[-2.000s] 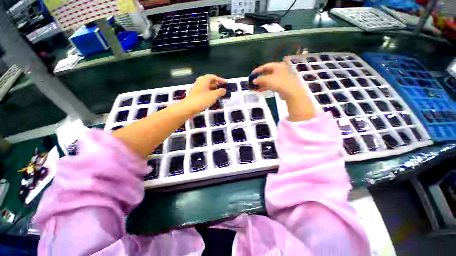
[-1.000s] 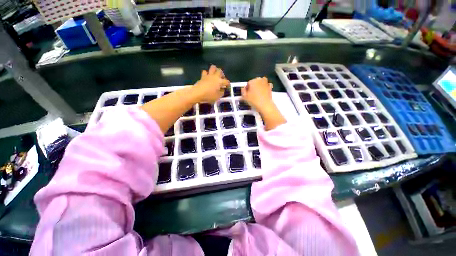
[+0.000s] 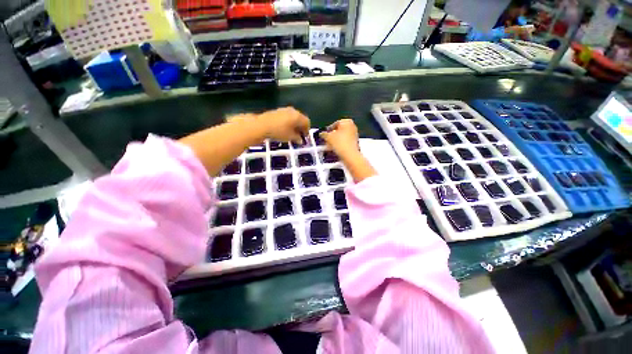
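A white foam tray point(image 3: 267, 261) with rows of black square watch units lies in front of me. My left hand point(image 3: 287, 125) is at its far edge, fingers bent down around a dark watch unit point(image 3: 302, 139). My right hand point(image 3: 341, 136) is beside it at the far right corner, fingertips pinching a small dark unit point(image 3: 326, 129), mostly hidden by the fingers. Both units are low, at the far row; whether they touch their pockets is unclear. My left forearm and sleeve hide the tray's left part.
A second off-white tray point(image 3: 454, 235) with black units stands at the right, a blue tray point(image 3: 601, 197) beyond it. White paper point(image 3: 388, 157) lies between the trays. A black gridded tray point(image 3: 241, 66) is behind the bench. A metal upright point(image 3: 52, 117) and small parts point(image 3: 24, 245) are at left.
Both hands held dark units above the far row two seconds ago, then went down to that row and remain there. The camera view has shifted, showing more of the background.
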